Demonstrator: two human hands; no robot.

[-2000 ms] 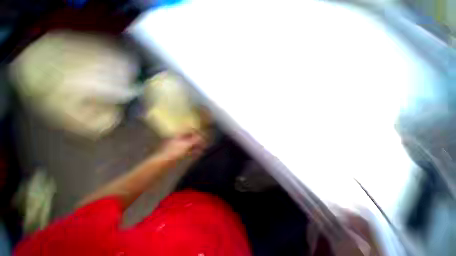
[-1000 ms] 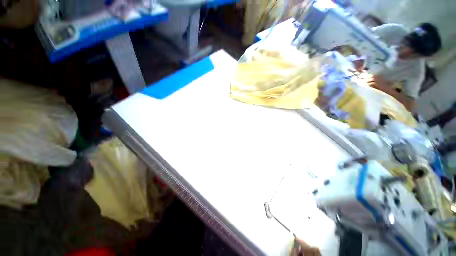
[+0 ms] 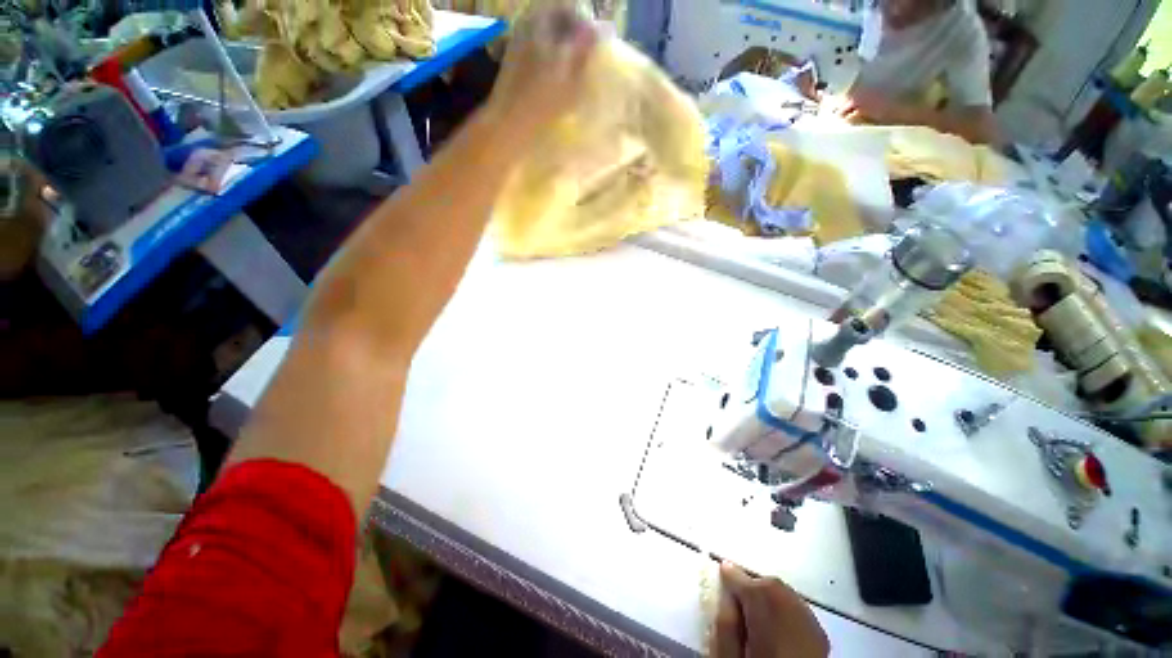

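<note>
My left arm reaches out in its red sleeve, and my left hand, blurred at the top edge, grips the top of a pale yellow cloth piece. The cloth hangs down onto the far end of the white table. My right hand is at the bottom edge, partly cut off, with its fingers closed on a narrow cream trim strip. It is in front of the sewing machine, near its needle area. The trim's lower end is out of the picture.
A black phone lies beside the machine head. Thread cones stand behind it. Yellow and blue-white cloth is heaped beyond the table. A person sits behind. Another machine table is at left, with yellow cloth below.
My left arm has come into view across the table and its hand is on the yellow cloth, now lifted at its top. My right hand shows more fully. The view has shifted and steadied.
</note>
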